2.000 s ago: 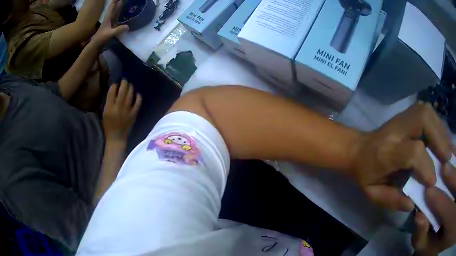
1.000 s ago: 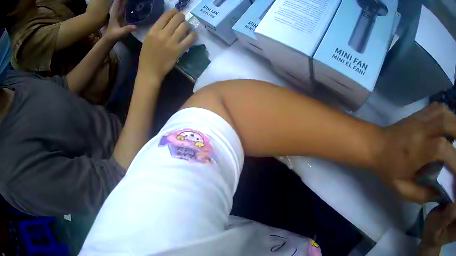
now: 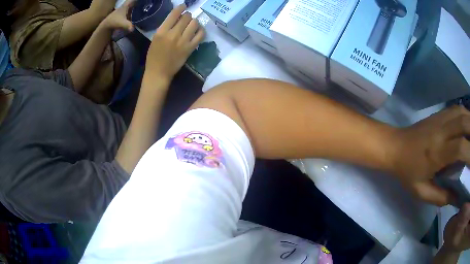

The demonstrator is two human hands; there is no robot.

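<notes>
My left hand (image 3: 430, 154) reaches from the white sleeve to the right edge, its fingers bent around a dark grey and white piece (image 3: 453, 185), cut off by the edge; what it is cannot be told. My right hand (image 3: 457, 229) shows only in part at the lower right edge, just below that piece; its grip cannot be told. Light blue retail boxes lie beyond my left forearm; the nearest (image 3: 368, 56) shows "MINI FAN" and a dark fan picture. Another box (image 3: 314, 31) beside it shows small text.
More blue boxes (image 3: 229, 14) lie at the top. A grey open carton with a white flap (image 3: 453, 44) stands at the upper right. At the left, a neighbour's hand (image 3: 175, 44) rests at the bench edge, and another person holds a dark round part (image 3: 149, 13).
My left hand has moved right and slightly down with the piece, and the white part shows less. My right hand is further out of the picture. The neighbour's hand has moved up to the bench.
</notes>
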